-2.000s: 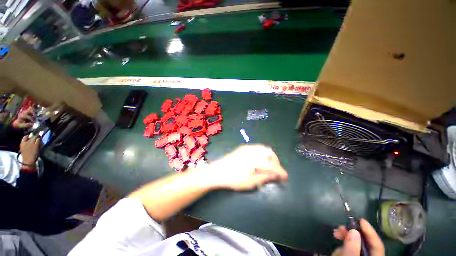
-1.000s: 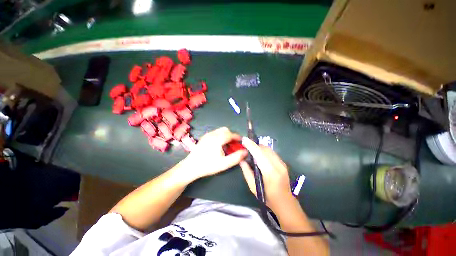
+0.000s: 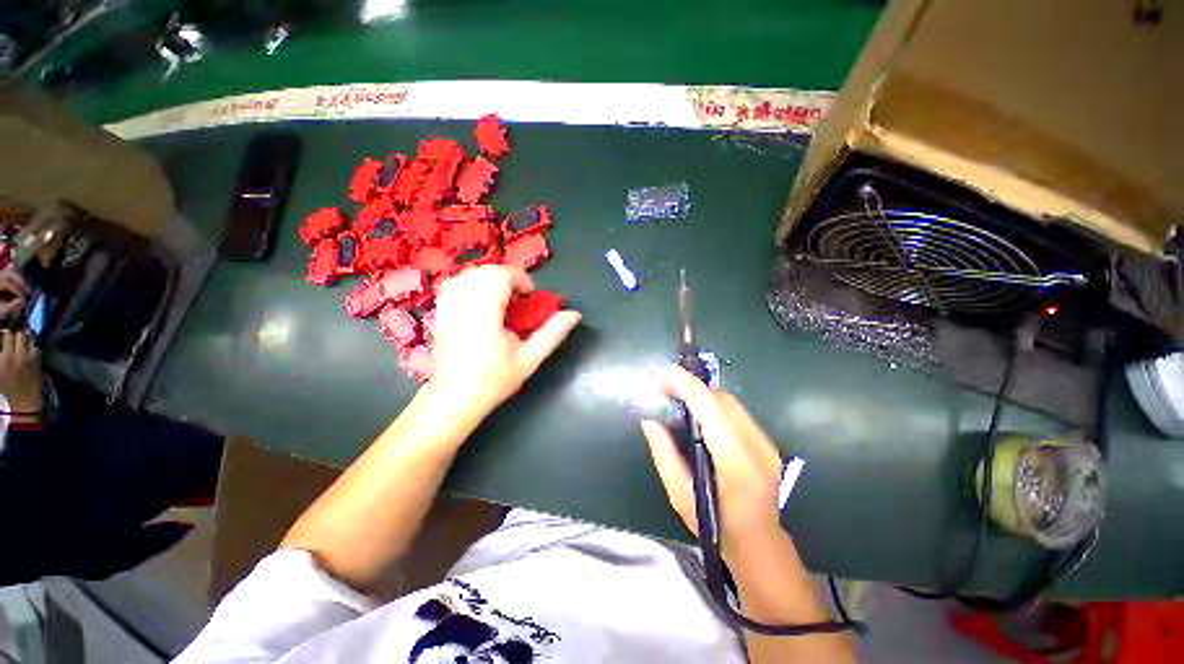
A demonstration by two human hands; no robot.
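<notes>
My left hand (image 3: pixel 478 335) is at the right edge of the heap of red housings (image 3: pixel 422 223). Its thumb and fingers are spread around one red housing (image 3: pixel 535 311); whether they grip it cannot be told. My right hand (image 3: pixel 734 454) holds the black soldering iron (image 3: pixel 703 480), its metal tip pointing away from me. A small pale part (image 3: pixel 709 368) lies partly hidden beside the iron and my right fingers. A white strip part (image 3: pixel 622 270) lies beyond the iron tip. Another white strip (image 3: pixel 791 481) shows beside my right hand.
A blue-grey dotted panel (image 3: pixel 657 201) lies farther back. At right are a fan (image 3: pixel 909 253) in a cardboard box (image 3: pixel 1026 117), a speckled strip (image 3: pixel 851 324), a yellowish-green roll (image 3: pixel 1039 486) and black cords. A black phone-like object (image 3: pixel 261 195) lies left. Another person's hand (image 3: pixel 20 370) shows far left.
My left hand has moved left from beside my right hand to the red heap, where a red housing shows between thumb and fingers. My right hand still holds the iron and no longer touches a housing.
</notes>
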